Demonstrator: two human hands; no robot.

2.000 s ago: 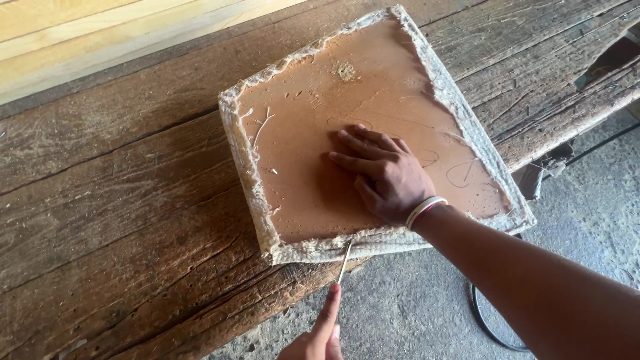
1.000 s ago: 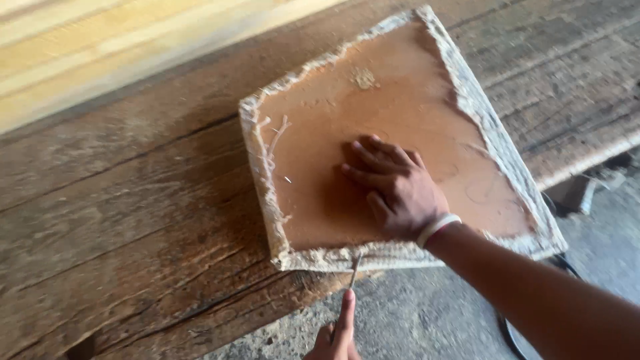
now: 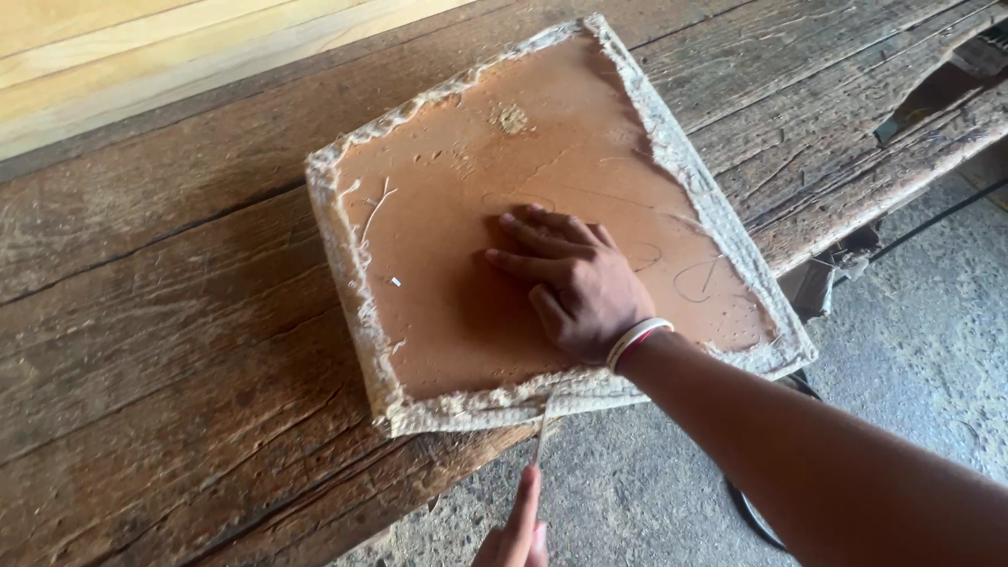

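Observation:
A square seat-like panel (image 3: 441, 315) has a brown flat face and pale, frayed woven fabric (image 3: 465, 413) wrapped around its rim. It lies tilted across a wooden bench. My right hand (image 3: 583, 283), with a pale band at the wrist, rests palm down on the brown face, fingers spread, holding nothing. At the bottom, my left hand (image 3: 516, 524) grips a slim metal tool (image 3: 541, 437), index finger stretched along it. The tool's tip meets the fabric on the near edge; its exact end and handle are hidden. Loose threads (image 3: 378, 209) and curved pencil marks show on the face.
The worn plank bench (image 3: 157, 315) runs diagonally beneath the panel, whose near right corner overhangs it. Light wooden boards (image 3: 157, 63) stand behind. Below is a rough concrete floor (image 3: 630, 488) with a dark cable (image 3: 756, 516). A gap opens in the bench at upper right.
The tool in my left hand has shifted slightly right along the panel's near fabric edge. My right hand stays pressed on the brown face.

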